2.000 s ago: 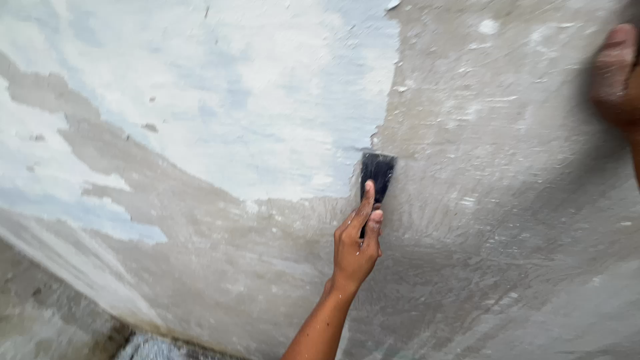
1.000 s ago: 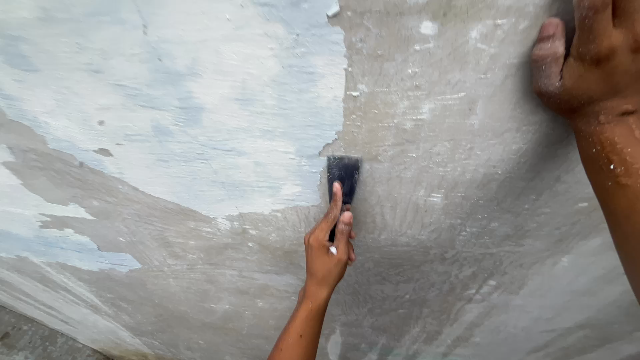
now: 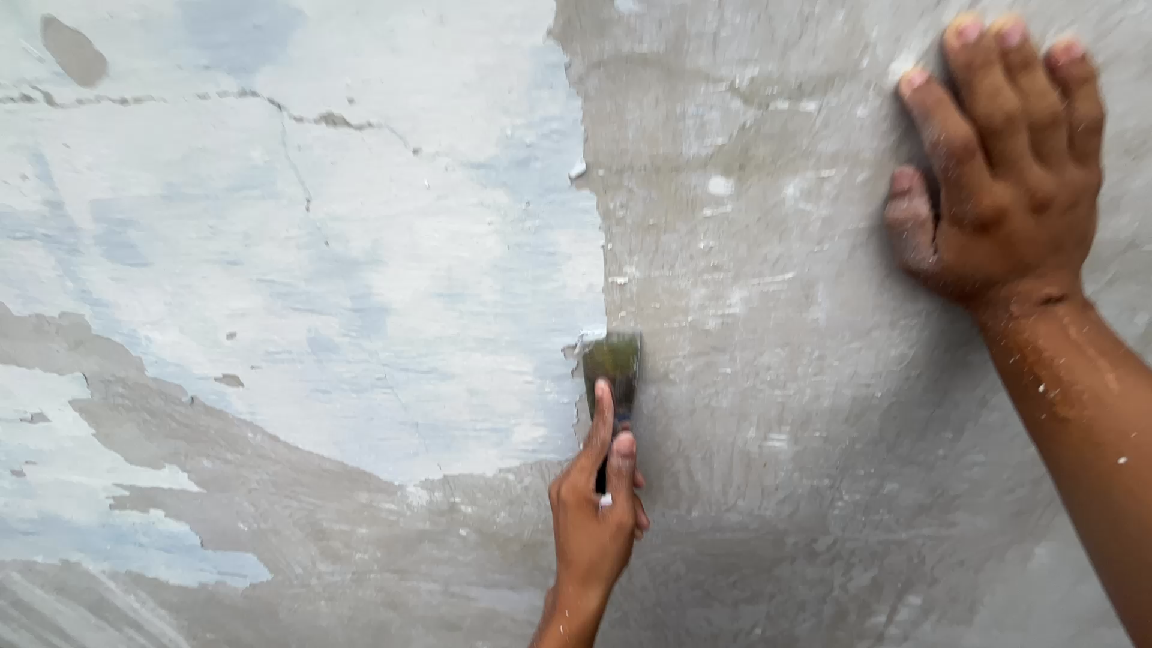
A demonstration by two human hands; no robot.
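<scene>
A putty knife point(image 3: 615, 360) with a wide flat blade is in my left hand point(image 3: 594, 513) at the lower middle, index finger laid along the blade. Its blade tip meets the ragged edge of the whitish-blue paint layer point(image 3: 432, 297), where a small flake lifts at the blade's left corner. To the right of that edge is bare grey wall point(image 3: 738, 360). My right hand point(image 3: 1017, 171) rests on this grey surface at the upper right, palm toward the wall, fingers pointing up and thumb out to the left. White specks dot both hands and the right forearm.
A jagged crack point(image 3: 337, 120) crosses the paint at the upper left, near an oval grey bare patch point(image 3: 74, 51). A separate piece of paint point(image 3: 108, 486) remains at the lower left, bordered by grey wall. Small paint crumbs cling along the ragged edge.
The putty knife in my left hand is higher along the paint edge than a second ago. My right hand, partly cut off earlier, now shows whole. The view has shifted up the wall.
</scene>
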